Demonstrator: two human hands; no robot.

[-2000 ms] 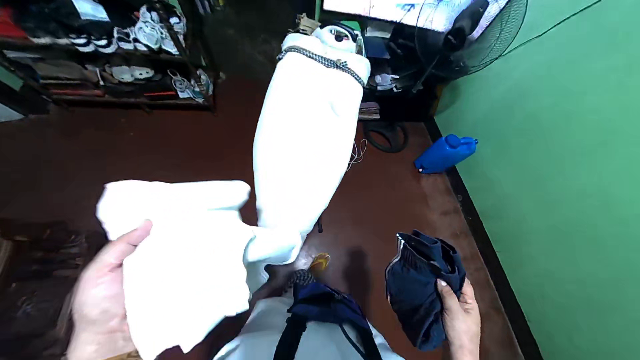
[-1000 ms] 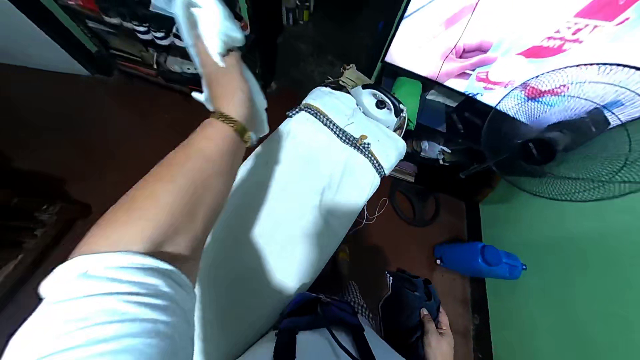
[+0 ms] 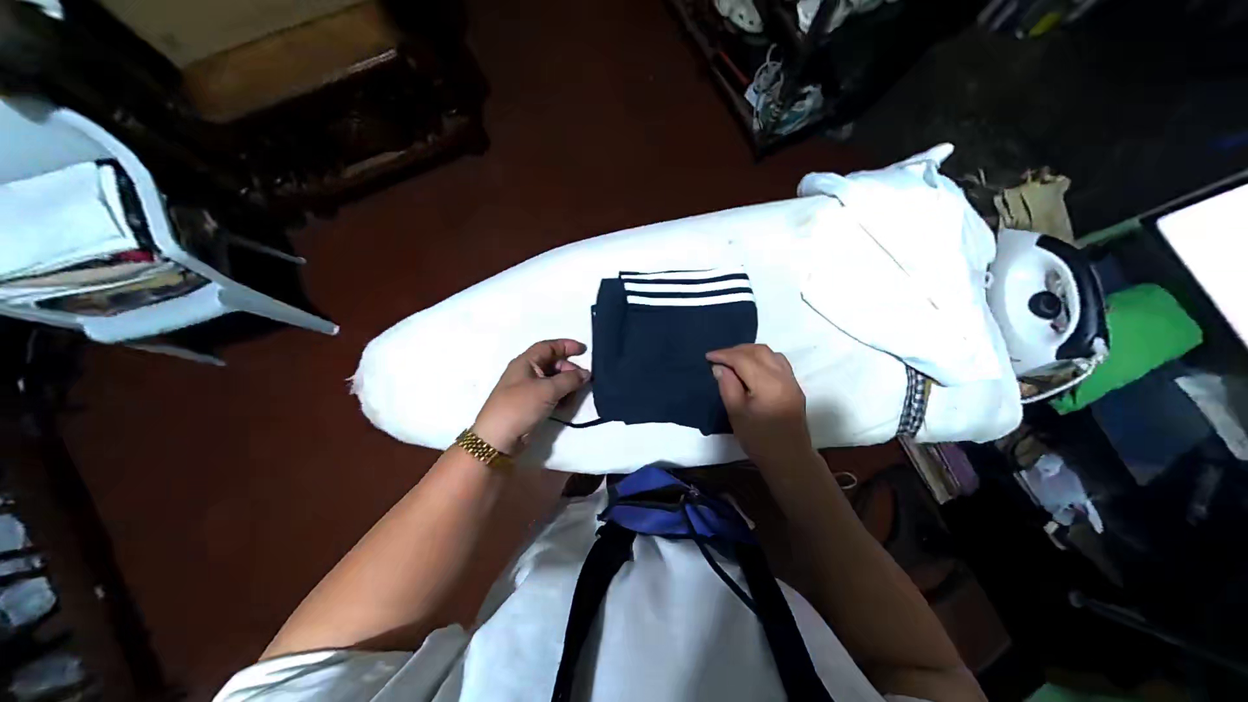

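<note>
A folded dark navy garment with white stripes point(image 3: 668, 361) lies flat on the white-covered ironing board point(image 3: 468, 341). At its left edge is my left hand point(image 3: 531, 390), wearing a gold watch or bracelet, thumb and fingers close together near the cloth; whether they pinch it is unclear. My right hand point(image 3: 765, 395) pinches the garment's right edge between thumb and fingers. A white cloth point(image 3: 907, 263) is draped over the board's right end, beside a white and black iron point(image 3: 1043, 302).
A white plastic chair point(image 3: 156, 214) with stacked folded cloths stands at the upper left. Dark wooden furniture point(image 3: 361, 166) is behind it. A shoe rack point(image 3: 726, 78) is beyond the board, and a bright screen point(image 3: 1209, 253) stands at the far right.
The dark garment, earlier in my right hand beside the board, now lies on the board. The white cloth has left my left hand and lies at the board's iron end. The view has turned strongly.
</note>
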